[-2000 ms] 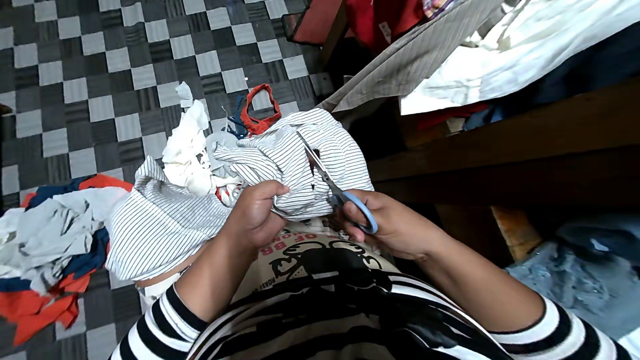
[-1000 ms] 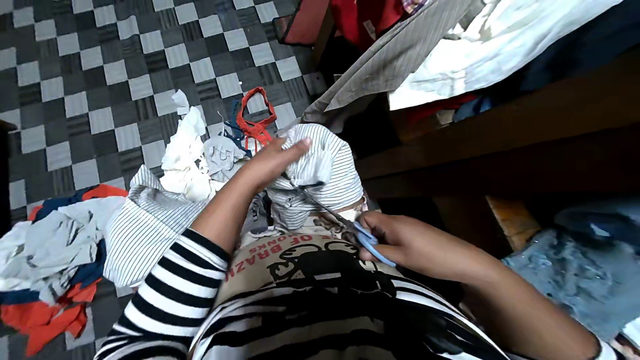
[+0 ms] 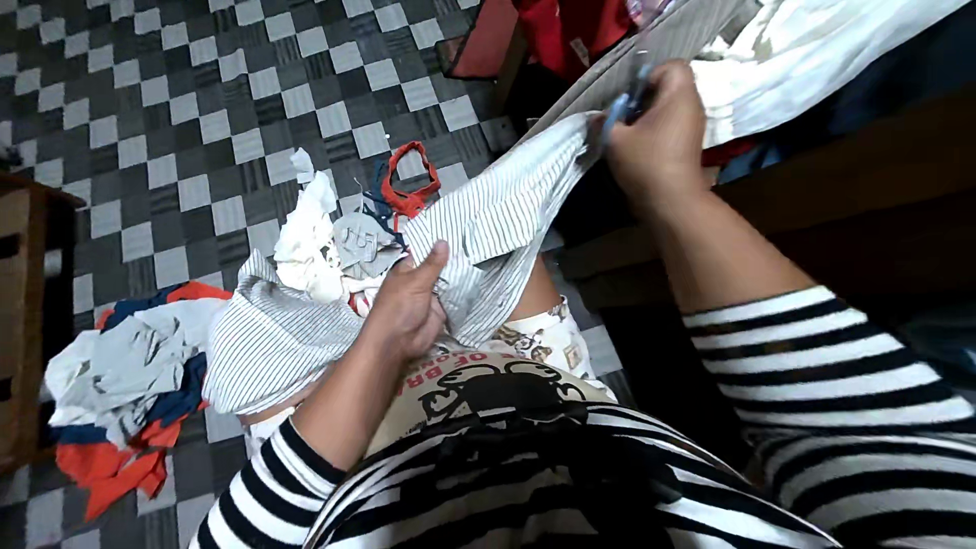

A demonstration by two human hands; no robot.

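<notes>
A white cloth with thin dark stripes lies over my lap and is drawn out to the upper right, with a slit or fold near its middle. My left hand grips its near edge, thumb up. Raised at the upper right, my right hand holds scissors with blue handles and, it seems, the far corner of the cloth; the blades are blurred. White scraps, a grey scrap and a red band of fabric sit just beyond my left hand.
A heap of grey, navy and red cloth pieces lies on the checkered floor at the left, near a wooden piece of furniture. White cloth and a grey striped cloth hang over a dark wooden edge at the upper right.
My right hand has risen with the scissors from near my lap to the upper right, and the striped cloth is now stretched out. My left hand has moved back toward my lap.
</notes>
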